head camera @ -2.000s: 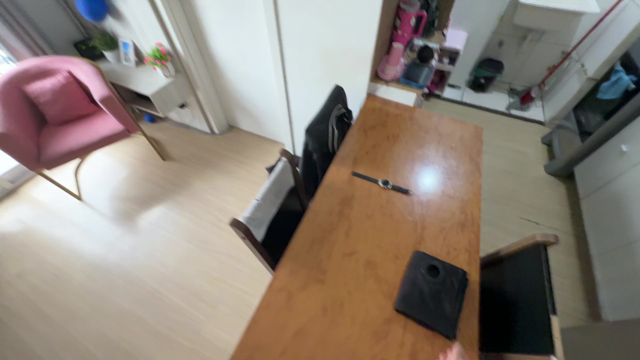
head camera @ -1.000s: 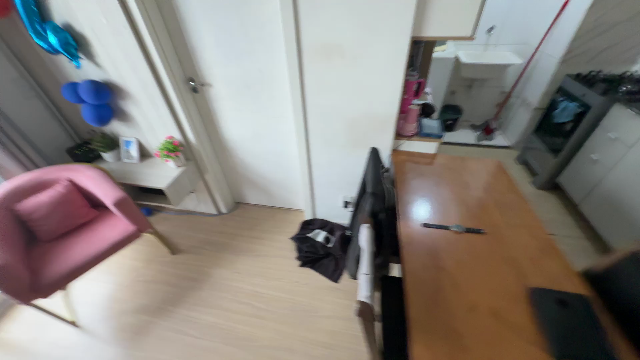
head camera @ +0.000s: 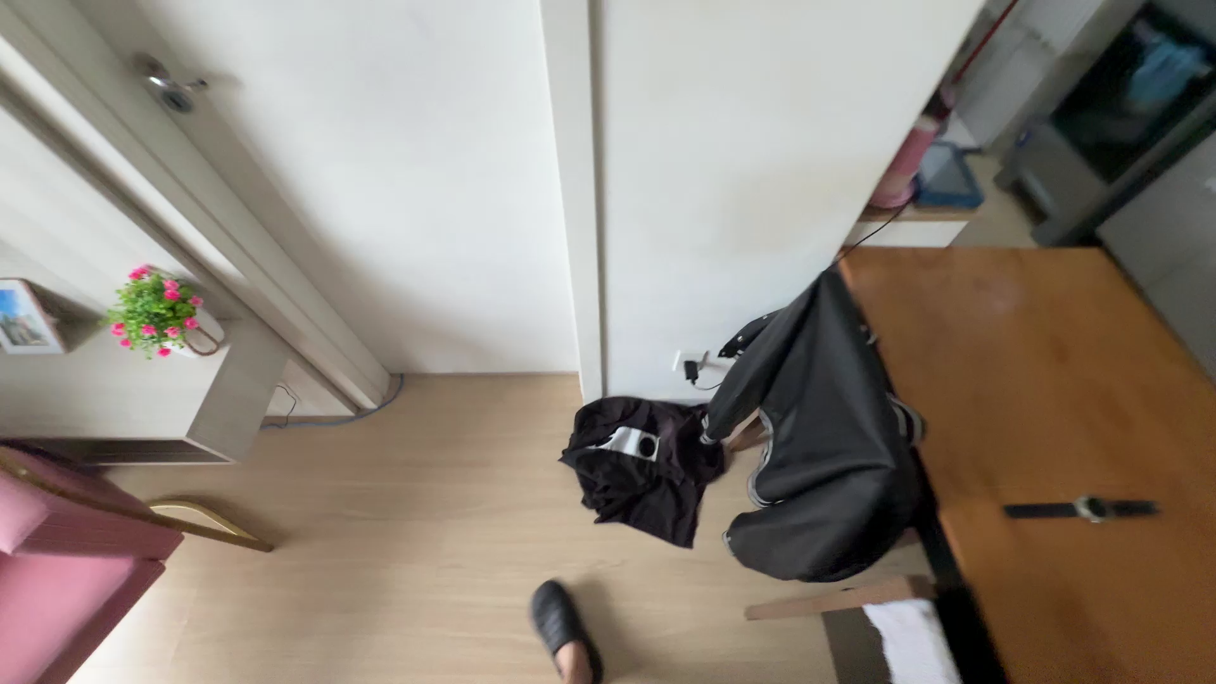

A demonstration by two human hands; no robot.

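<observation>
Neither my left hand nor my right hand shows in the head view. On the floor by the wall lies a crumpled black cloth garment (head camera: 655, 484) with a white patch. A black jacket (head camera: 826, 446) with grey trim hangs over a chair at the left side of the wooden table (head camera: 1054, 380). Across the table top lies a wristwatch (head camera: 1091, 509) with a dark strap. My foot in a dark slipper (head camera: 560, 622) is on the floor at the bottom centre.
A pink armchair (head camera: 76, 589) stands at the lower left, below a pale cabinet (head camera: 133, 389) with a flower pot (head camera: 157, 313) and a picture frame (head camera: 24, 318). Behind are a white door (head camera: 399, 190) and a wall outlet (head camera: 689, 364). A wooden chair (head camera: 845, 598) adjoins the table.
The view has swung left and down, nearer to the jacket and the garment on the floor. The black wallet-like item seen earlier on the table is out of view.
</observation>
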